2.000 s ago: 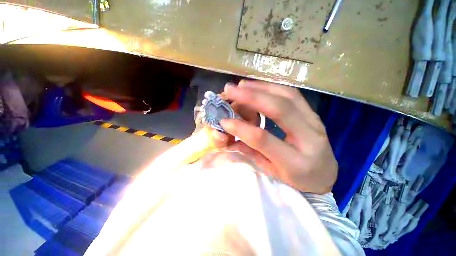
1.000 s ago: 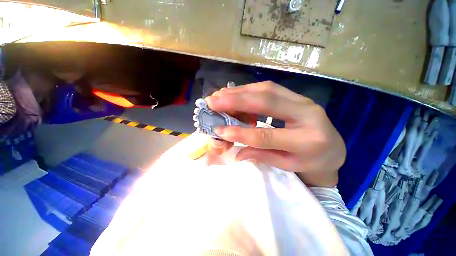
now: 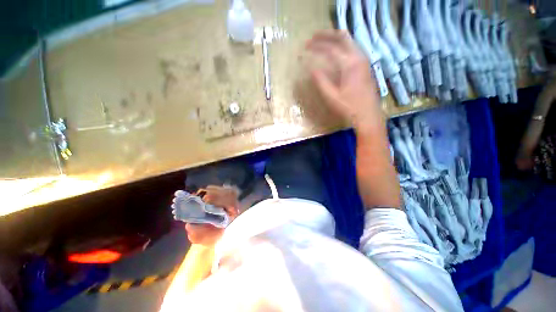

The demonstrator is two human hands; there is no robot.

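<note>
My left hand [image 3: 205, 234] holds a grey-white moulded limb by its foot-shaped end [image 3: 196, 211], low in front of my lap. The toed edge points left and the darker recess faces up; the rest is hidden. My right hand [image 3: 342, 76] is motion-blurred over the bench, fingers apart, with nothing visible in it. It is just left of the row of similar limbs [image 3: 427, 42], whose squarish connector ends point towards me. Whether it touches the nearest limb is unclear.
The stained work pad [image 3: 213, 125] bears a small white cap [image 3: 234, 108]. A pen-like tool [image 3: 266, 70] and a white bottle [image 3: 240, 23] lie beyond. Below the bench edge, a blue bin [image 3: 497, 201] holds jumbled limbs. Another person's arm [image 3: 536, 128] shows far right.
My right hand has left the held limb and moved up and right over the bench. My left hand still holds the limb, now lower left in view. The view has swung, showing more bench.
</note>
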